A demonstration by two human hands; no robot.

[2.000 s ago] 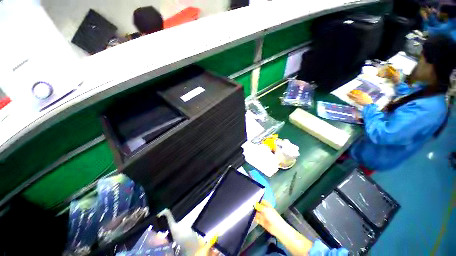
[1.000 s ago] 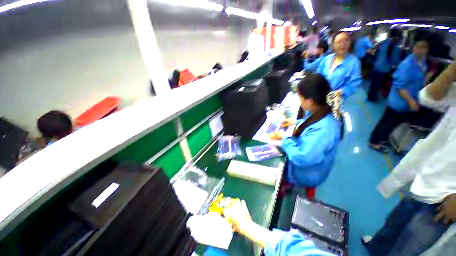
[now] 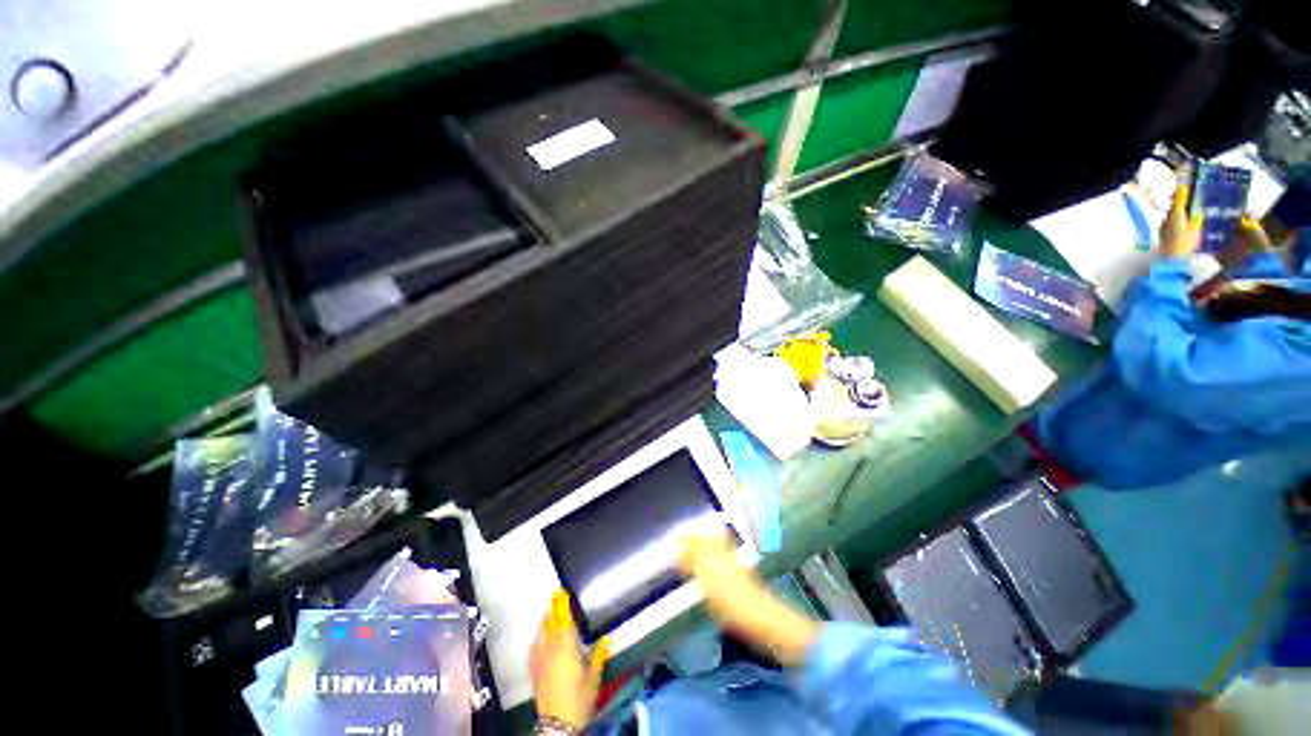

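A black glossy tablet lies screen up on the white mat beside the tall tray stack. My left hand, with yellow finger cots, is at the tablet's near left corner, with the corner between its thumb and fingers. My right hand is blurred over the tablet's right part, fingertips low at the screen. Whether it holds anything cannot be made out. Printed films reading "SMART TABLET" lie fanned at the lower left.
The black tray stack rises behind the mat. Wipes, a round container, a thin dark stick and a cream bar lie to the right. Trays stand at the bench edge. Another worker is at the right.
The tablet, raised in both hands two seconds ago, now lies flat on the mat. My right hand has come back from the wipes to the tablet. The view has swung back down to the work.
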